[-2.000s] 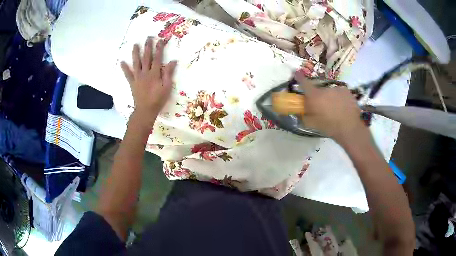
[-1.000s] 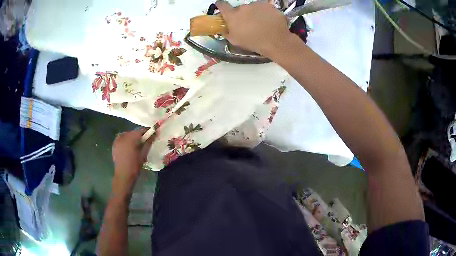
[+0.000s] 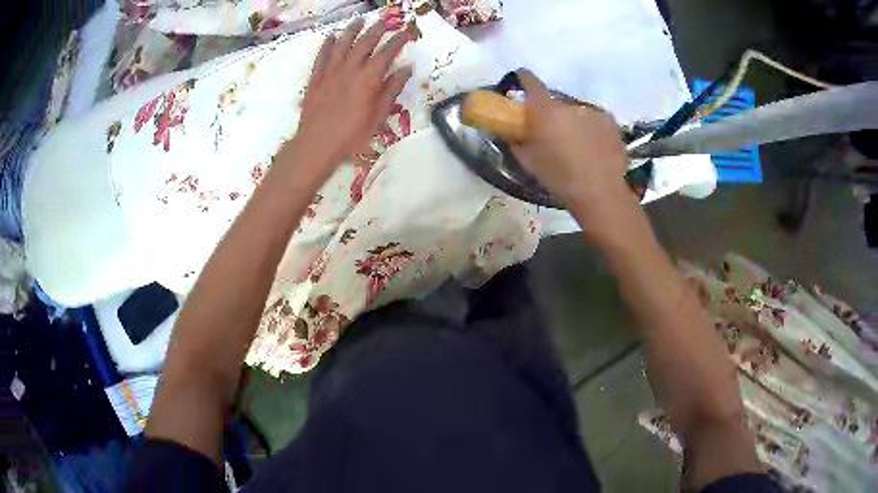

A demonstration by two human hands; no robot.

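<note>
The cream floral garment is spread over the white padded board, with its near part in folds hanging at the board's front edge. My left hand lies palm down on the garment, fingers apart, holding nothing. My right hand grips the orange-tan handle of the steam iron. The iron's dark shiny plate is on the garment's right part, its tip pointing left, to the right of my left hand. The palm side of both hands is hidden.
A whitish steam hose runs right from the iron. A blue slotted piece is at the table's right edge. A black phone lies at left. Crumpled floral cloth is at the far side. Floral garments hang low at right.
My left hand has let go of the garment's near edge and moved up onto its top. The iron has moved right relative to the garment. The view has turned and shifted.
</note>
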